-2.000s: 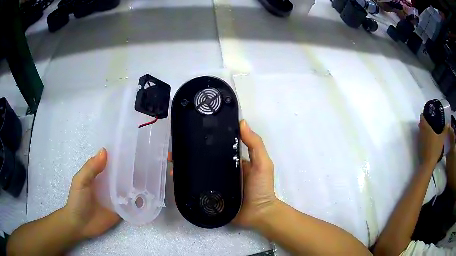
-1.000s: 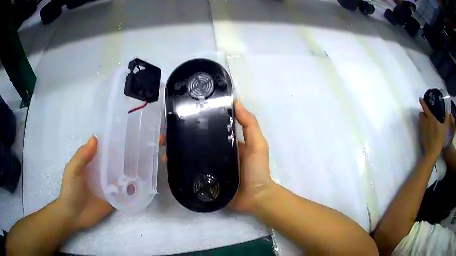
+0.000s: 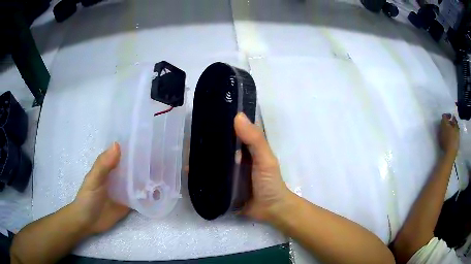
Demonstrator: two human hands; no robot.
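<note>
My left hand point(image 3: 100, 193) holds the frosted translucent tank body point(image 3: 143, 149) by its left side, its open inside facing me. A black square fan point(image 3: 169, 85) sits at the tank's far end, with a short red wire point(image 3: 163, 111) running from it. A round hole shows at the tank's near end. My right hand point(image 3: 266, 178) grips the black oval base housing point(image 3: 212, 144) by its right side, thumb on the ribbed side wall. The housing is tilted, its dark face turned left and no grilles visible. It stands beside the tank with a narrow gap.
The white foam-covered table point(image 3: 330, 139) has taped seams. Another person's arm point(image 3: 428, 191) reaches in at the right, near a black part point(image 3: 465, 77). Black cup-like housings point(image 3: 14, 139) are grouped at the left, by a dark green post point(image 3: 32, 67). More dark parts lie along the far edge.
My right hand has turned the black housing, so its side wall shows and its round grilles no longer do. The tank appears farther right in view. The other person's hand no longer holds the small black part.
</note>
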